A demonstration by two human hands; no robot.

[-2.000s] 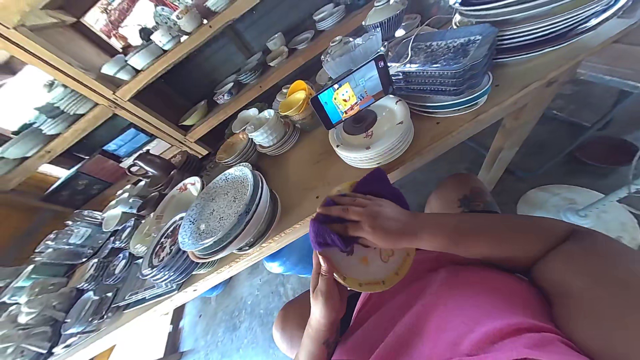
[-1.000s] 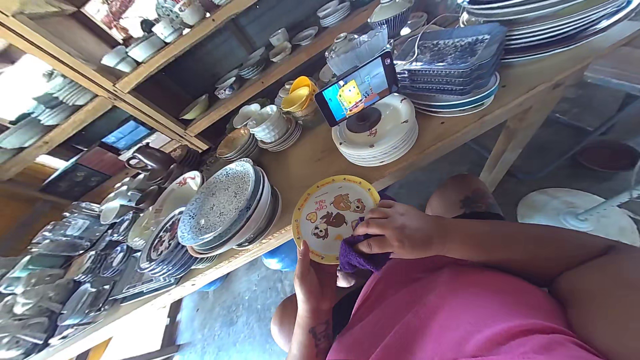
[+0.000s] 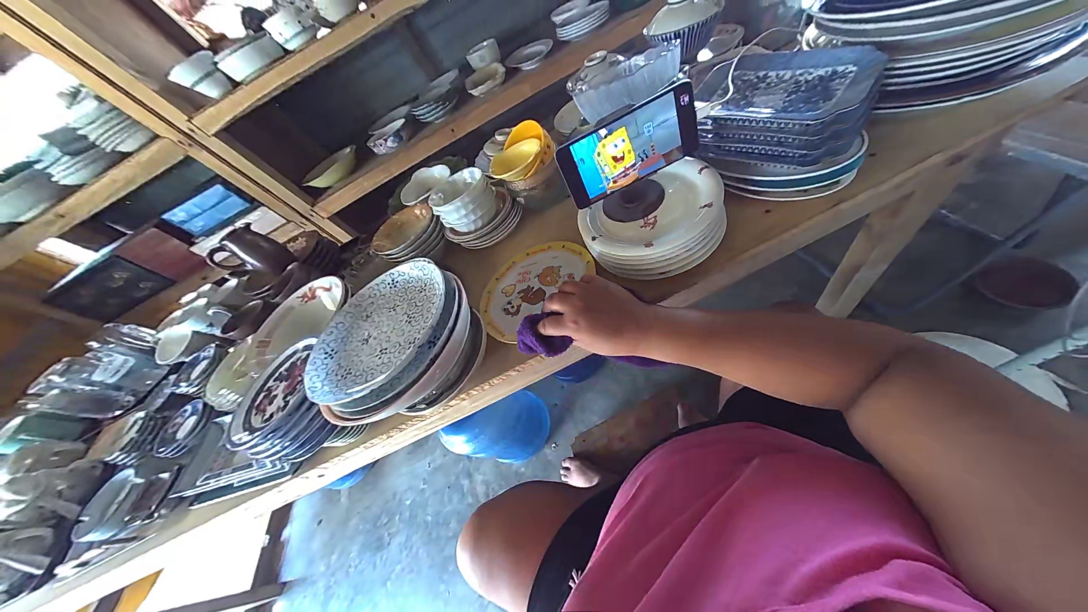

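A round plate (image 3: 520, 293) with a yellow rim and printed cartoon animals lies on the wooden table, between the stack of patterned plates and the stack of white plates. My right hand (image 3: 595, 316) is at the plate's near right edge, its fingers closed on a purple cloth (image 3: 544, 337). More purple cloth hangs below that hand, by the table edge. Whether the fingers also grip the plate cannot be told. My left hand is not seen clearly; only a bit of skin, perhaps fingertips, shows by the shorts at the bottom.
A phone (image 3: 627, 144) stands by the white plates (image 3: 680, 223). To the left are stacked patterned plates (image 3: 378, 331), to the right square blue dishes (image 3: 786, 102). Cups and yellow bowls (image 3: 520, 153) sit behind. A blue rounded object (image 3: 501, 425) is below the table edge (image 3: 459, 406).
The yellow-rimmed plate, held in both hands over my lap before, now lies on the table. My right hand has moved forward with it and the cloth. My left hand has left the plate.
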